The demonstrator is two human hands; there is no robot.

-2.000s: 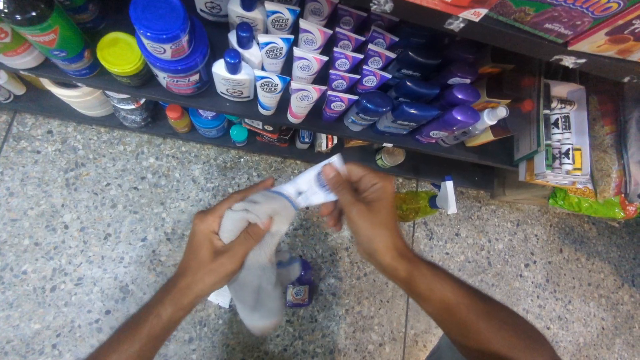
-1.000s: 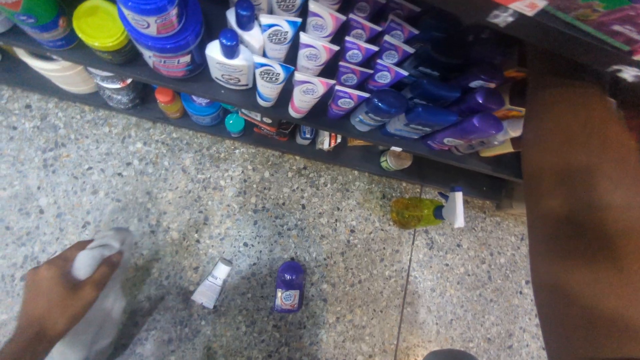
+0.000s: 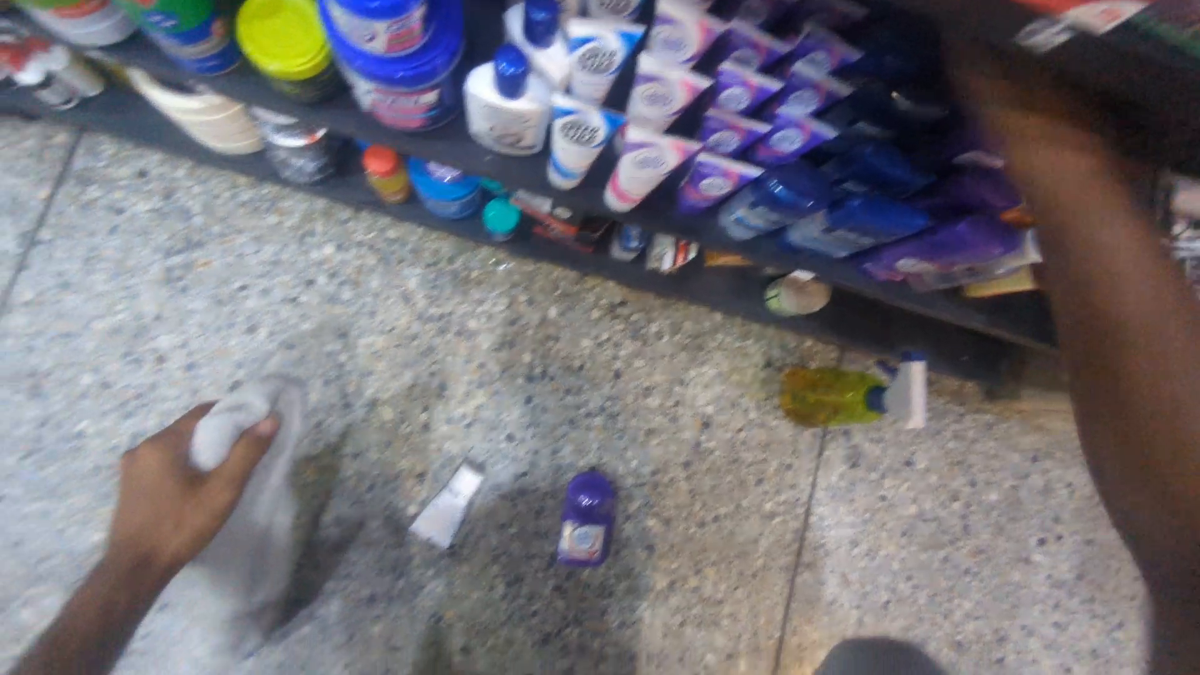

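My left hand [image 3: 192, 478] is closed around a light grey cloth [image 3: 258, 506], which hangs down over the speckled floor at the left. My right forearm [image 3: 1097, 309] reaches up along the right side to the dark shelf; the hand itself is lost in blur and shadow near the dark blue bottles. On the floor lie a white squeeze tube [image 3: 448, 506], a purple bottle [image 3: 588, 518] to its right, and a spray bottle of yellow liquid [image 3: 832, 396] close to the shelf base.
The shelf [image 3: 609, 230] spans the top, its edge slanting down to the right. It carries blue tubs [image 3: 398, 94], a yellow-lidded tub [image 3: 281, 42], white bottles [image 3: 508, 103], rows of upright tubes [image 3: 647, 169] and purple bottles [image 3: 947, 246]. Smaller jars [image 3: 445, 187] sit on the lower level.
Two seconds ago both hands held the cloth and a white tube. The tube now lies on the floor, my left hand has moved left with the cloth, and my right arm has reached up to the shelf.
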